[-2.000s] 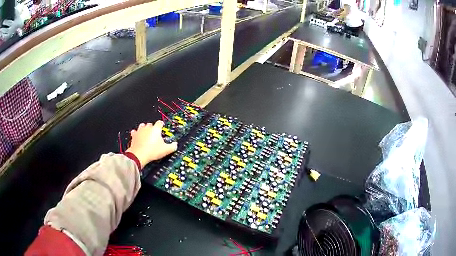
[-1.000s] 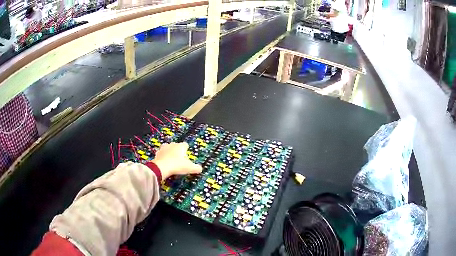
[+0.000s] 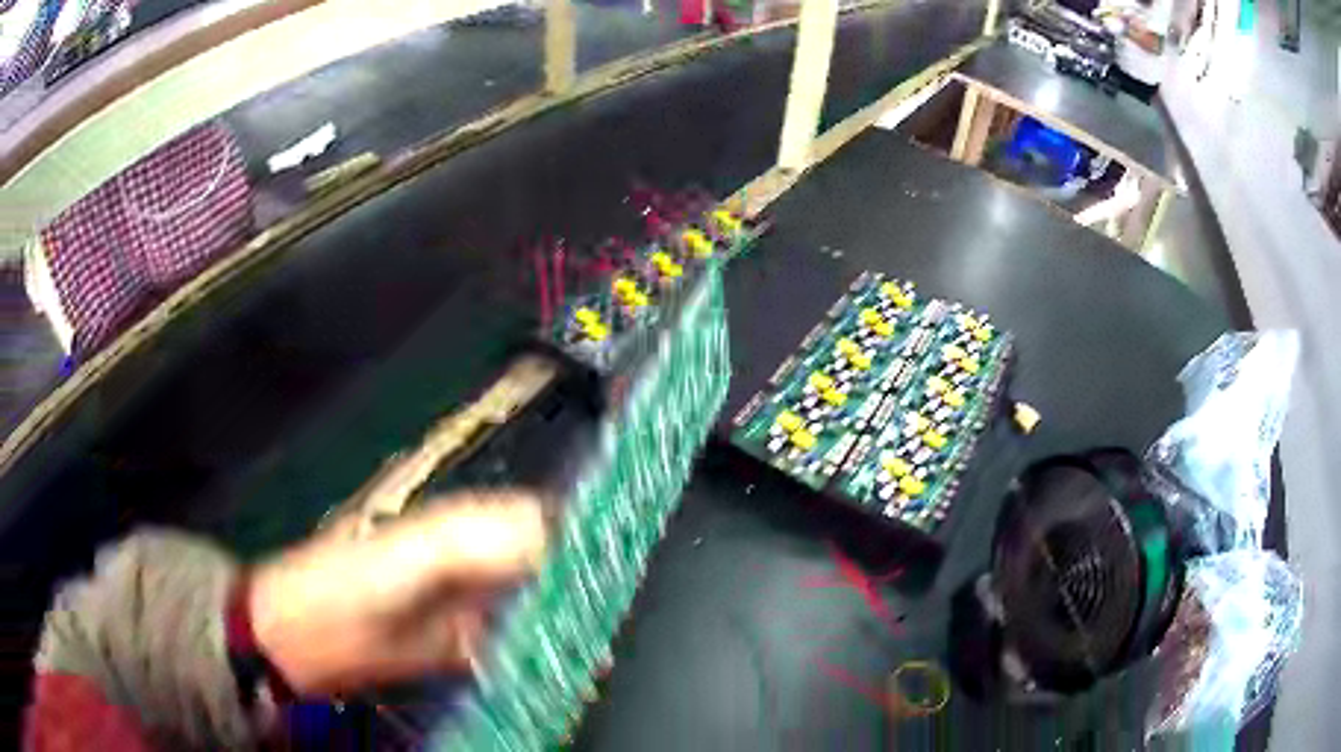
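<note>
My left hand (image 3: pixel 405 588) is blurred at the lower left, its fingers at the edge of a long circuit board panel (image 3: pixel 625 492). The panel is lifted and tilted, its green solder side showing, and it is blurred by motion. A block of unwired boards (image 3: pixel 882 397) with yellow parts and round capacitors lies to its right. A wired panel (image 3: pixel 662 268) with red wires standing up lies behind the lifted panel. My right hand is not in view.
A black fume fan (image 3: pixel 1081 573) stands at the right, beside clear plastic bags (image 3: pixel 1235 441). Loose red wires (image 3: pixel 863 580) and a yellow ring (image 3: pixel 921 686) lie near it. A conveyor belt (image 3: pixel 397 279) and a timber post (image 3: pixel 807 88) are behind.
My left hand has moved down and toward me from the boards. A panel is now lifted and turned, separated from the block, which looks narrower. The view has shifted.
</note>
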